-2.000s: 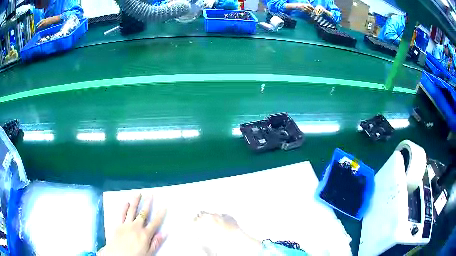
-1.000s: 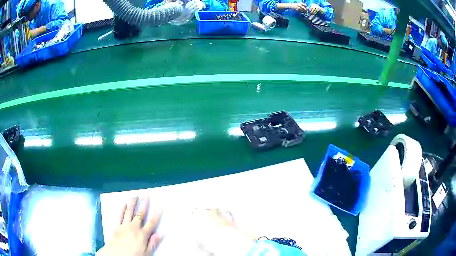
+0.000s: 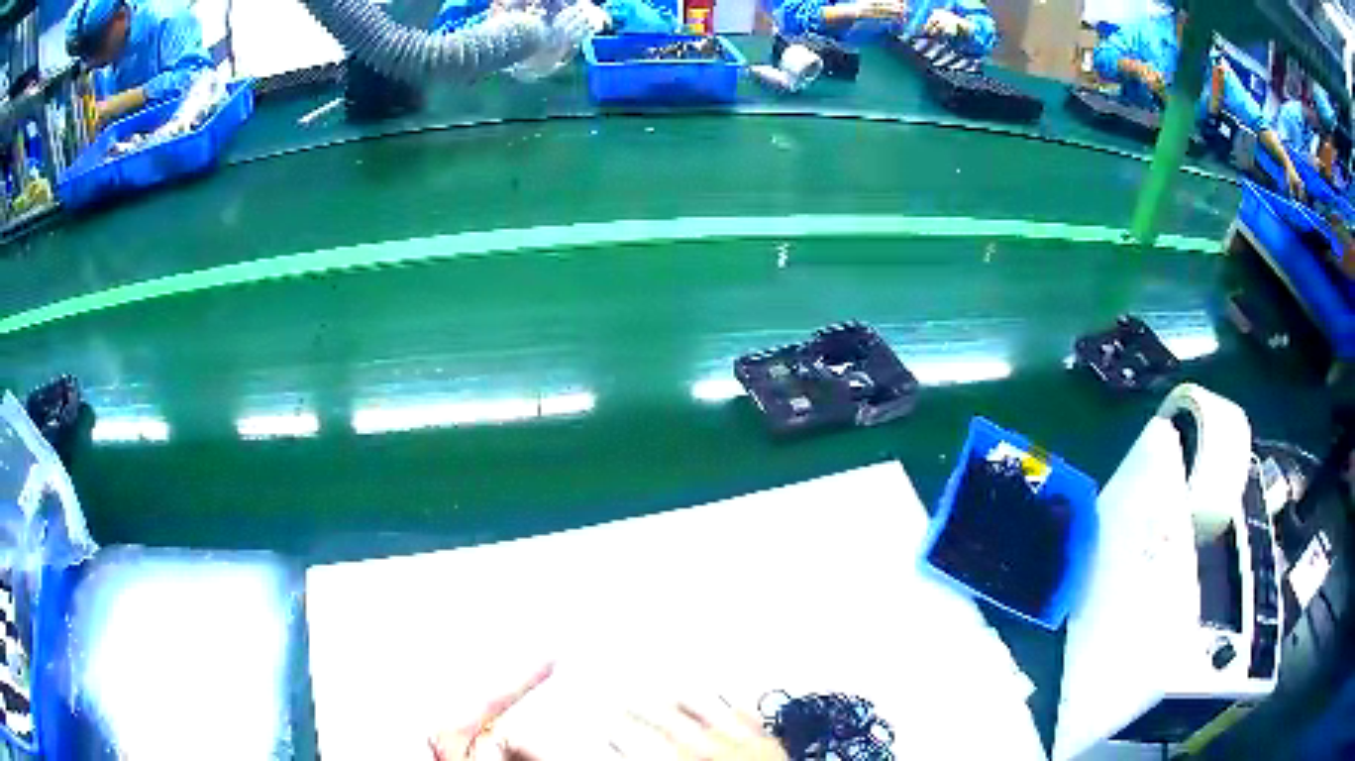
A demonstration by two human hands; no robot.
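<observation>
Black rubber rings (image 3: 835, 729) lie in a loose tangled pile on the white sheet (image 3: 624, 580) at the bottom edge. My left hand (image 3: 498, 726) is low over the sheet, cut off by the bottom edge, with fingers apart and nothing visible in them. My right hand (image 3: 702, 734) is between it and the rings, blurred, washed out and cut off. Its fingers look spread and point left, and no held thing shows. The palms are out of view. A black plastic housing (image 3: 828, 379) lies open side up on the green belt beyond the sheet.
A blue bin (image 3: 1014, 520) of black rings stands right of the sheet, beside the white tape dispenser (image 3: 1152, 610). Shiny plastic bags (image 3: 186, 654) lie at left. Another housing (image 3: 1126, 354) is on the belt at right. Coworkers in blue gowns and a grey hose (image 3: 431, 42) are across the belt.
Both hands have moved down towards the bottom edge, my left hand also to the right, off its flat place on the sheet. The ring pile now shows. The view has shifted slightly.
</observation>
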